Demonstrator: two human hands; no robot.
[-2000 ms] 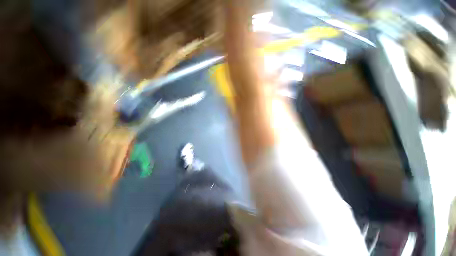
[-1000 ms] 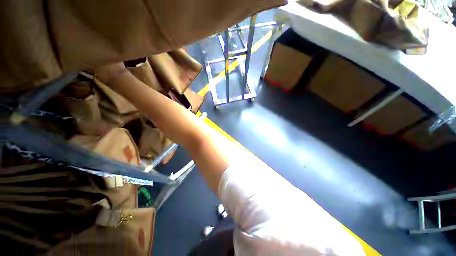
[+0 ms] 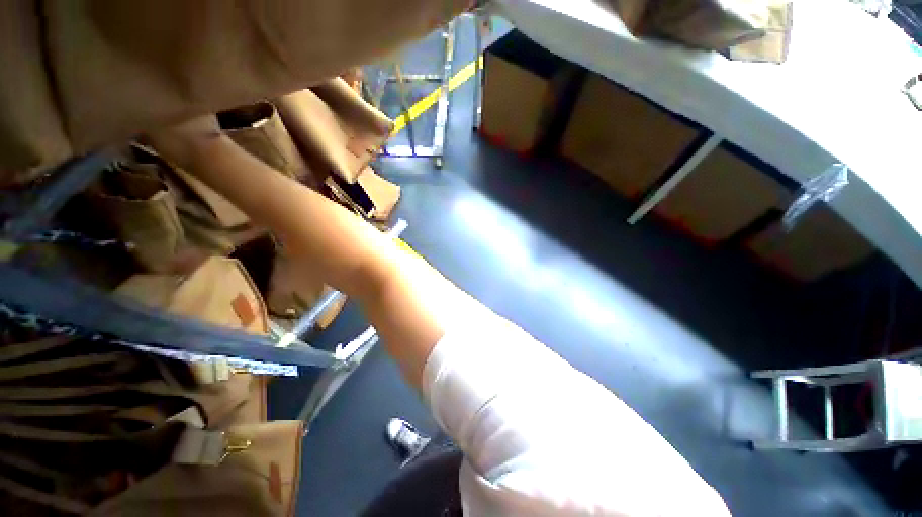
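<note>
A large tan-brown tote bag fills the top left, very near the camera. My right arm in a white sleeve reaches up and left. My right hand is at the lower edge of this bag, blurred and partly hidden, so its fingers and hold cannot be made out. Beyond and below it, several tan bags hang on a silver rack with grey bars and clear wrap. A lower bag shows a gold-coloured clasp. My left hand is not in view.
A long white table curves across the upper right, with brown bags on it and cartons beneath. A white stool stands at right. Another silver rack stands behind, by a yellow floor line.
Since one second ago, the table, cartons and far rack have shifted up and left in view, and more of the stool shows. My right arm stays extended to the near bag's lower edge.
</note>
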